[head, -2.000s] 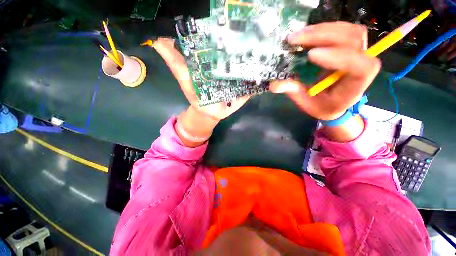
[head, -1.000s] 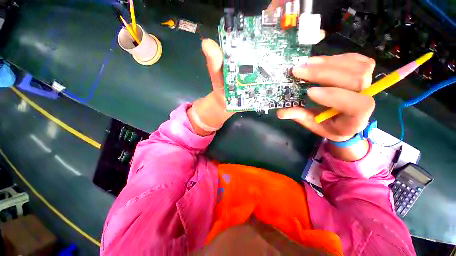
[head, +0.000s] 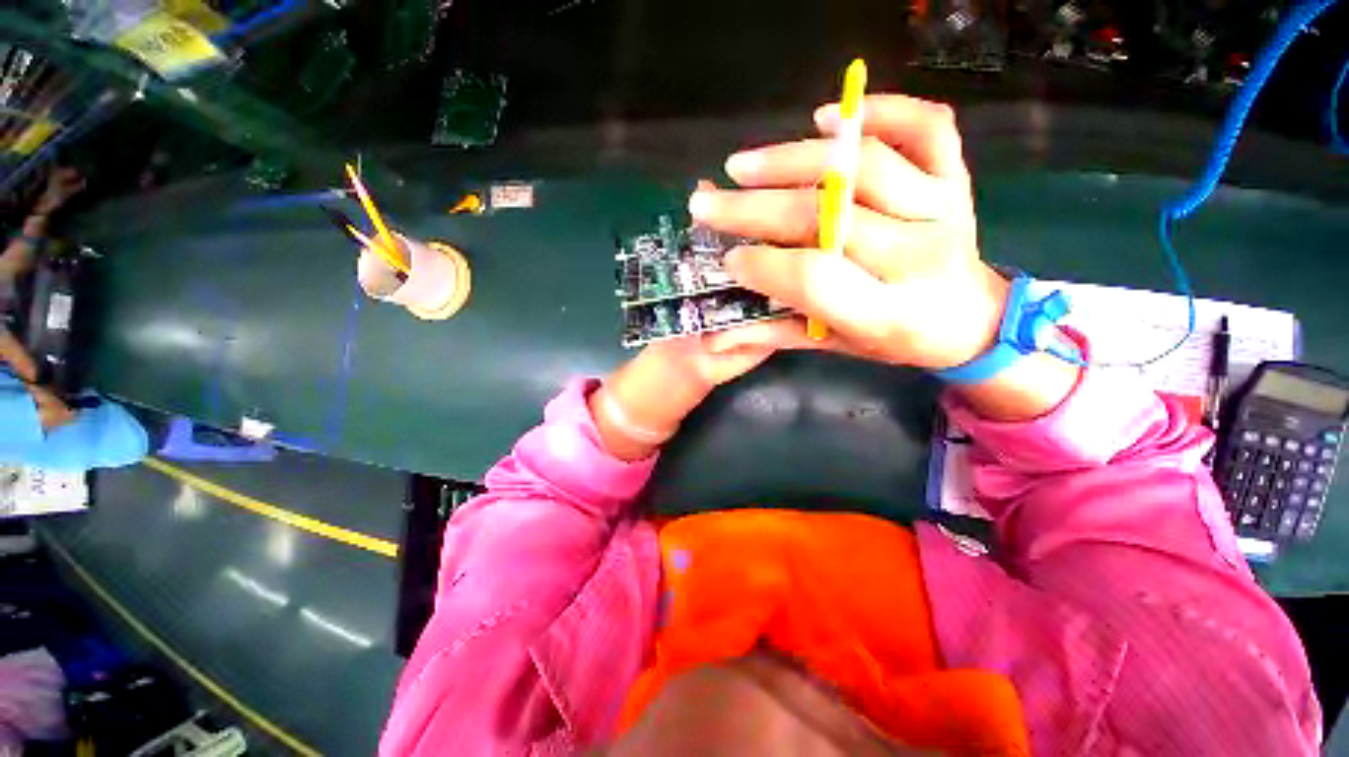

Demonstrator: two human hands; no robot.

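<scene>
A stacked board assembly (head: pixel 673 286), two green boards seen nearly edge-on with a gap between them, is held above the green mat in front of me. My left hand (head: pixel 688 370) holds it from below; its fingers are mostly hidden. My right hand (head: pixel 873 244) lies over the right part of the boards, with its fingers covering them. It also holds a yellow marking tool (head: pixel 836 207), which stands nearly upright between the fingers. A blue wrist strap (head: pixel 1021 333) is on my right wrist.
A pen cup (head: pixel 422 278) with yellow sticks and an orange-tipped item (head: pixel 469 203) are at left. A dark conveyor belt (head: pixel 621 89) carries boards at the back. A clipboard with papers (head: pixel 1117 318), a calculator (head: pixel 1284 444) and a blue coiled cord (head: pixel 1221 141) are at right. Another person's arm shows far left.
The boards have tilted from face-on to nearly edge-on and sit lower. My right hand has moved left over them, and the yellow tool has turned from slanting to nearly upright.
</scene>
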